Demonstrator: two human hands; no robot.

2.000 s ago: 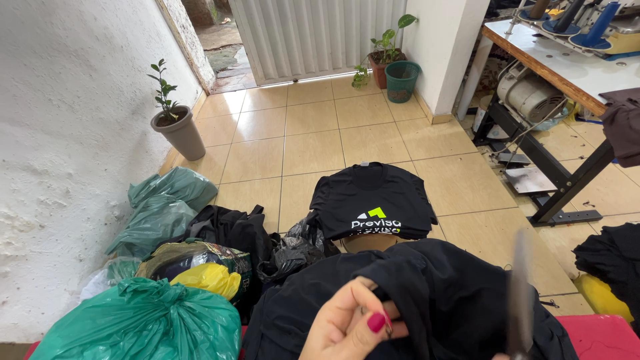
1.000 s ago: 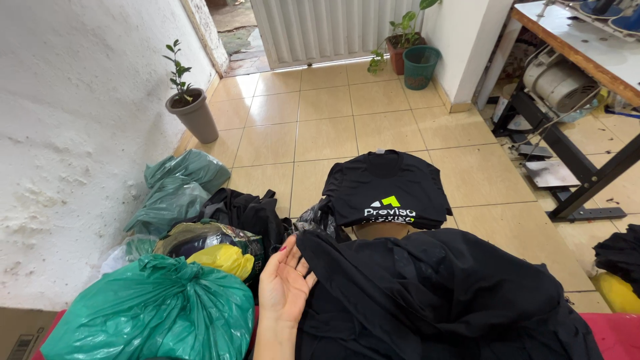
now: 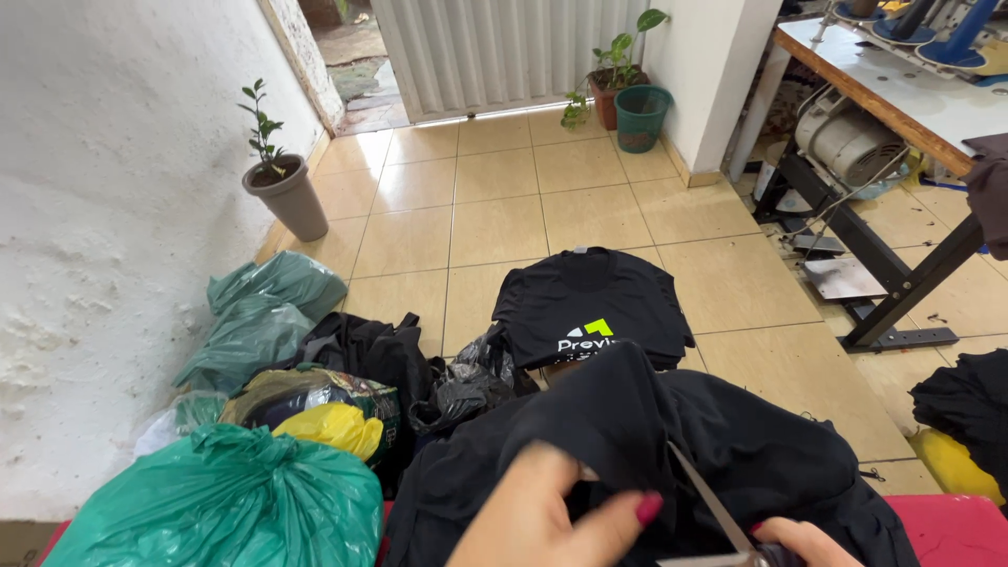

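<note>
Black fabric lies heaped at the bottom centre, over a red surface. My left hand grips a raised fold of it, thumb with red nail in front, the other fingers partly behind the cloth. At the lower right my right hand holds a pair of metal scissors, blades apart, one blade pointing up beside the fold. Whether the blades touch the cloth cannot be told. Beyond the heap sits a stack of folded black T-shirts with a white and green print.
A knotted green plastic bag stands close by on the left, with a yellow bag and grey-green bags behind. A sewing machine table with a motor is at the right. Potted plants stand near the wall and gate.
My left hand, open beside the cloth one second ago, now grips a raised fold. My right hand and the scissors have come into view at the lower right.
</note>
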